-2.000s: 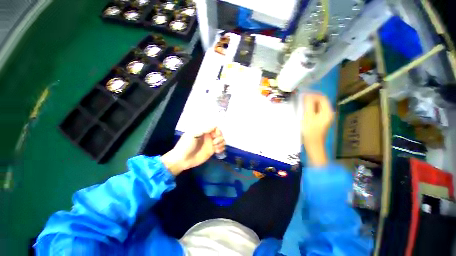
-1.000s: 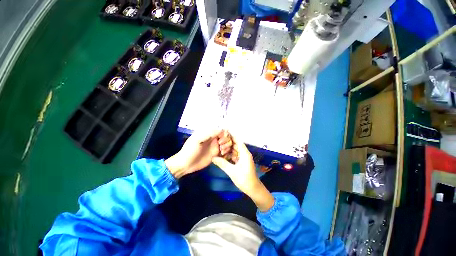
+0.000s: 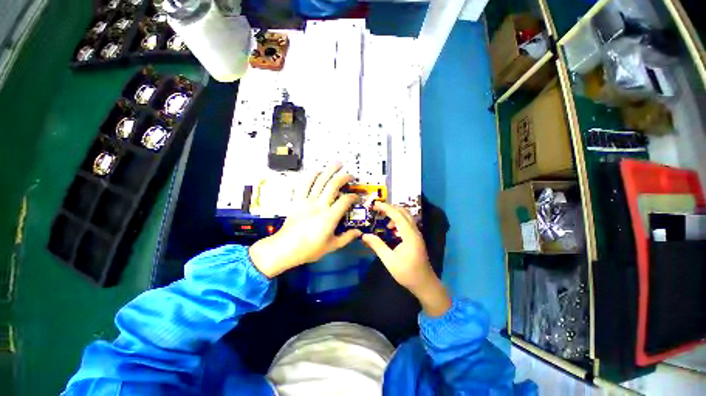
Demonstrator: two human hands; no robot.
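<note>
A round electronic unit (image 3: 358, 216) with a pale square centre sits at the front edge of the machine, at the orange fixture (image 3: 370, 190). My left hand (image 3: 310, 226) reaches it from the left, fingers spread over the fixture, thumb at the unit's lower edge. My right hand (image 3: 401, 249) holds the unit's right side with thumb and fingertips. Whether the unit is fully seated in the fixture is hidden by the fingers.
A black compartment tray (image 3: 98, 199) with several units lies on the green surface at left, another (image 3: 137, 50) behind it. A black block (image 3: 287, 138) and brown block (image 3: 269, 51) lie on the white plate (image 3: 248, 124). The white machine head (image 3: 209, 39) is at back left. Shelves with cartons (image 3: 539, 139) stand right.
The orange fixture has come from the back to the front edge under my hands. The machine head is now at back left and the black block further forward. The unit now shows between my fingers.
</note>
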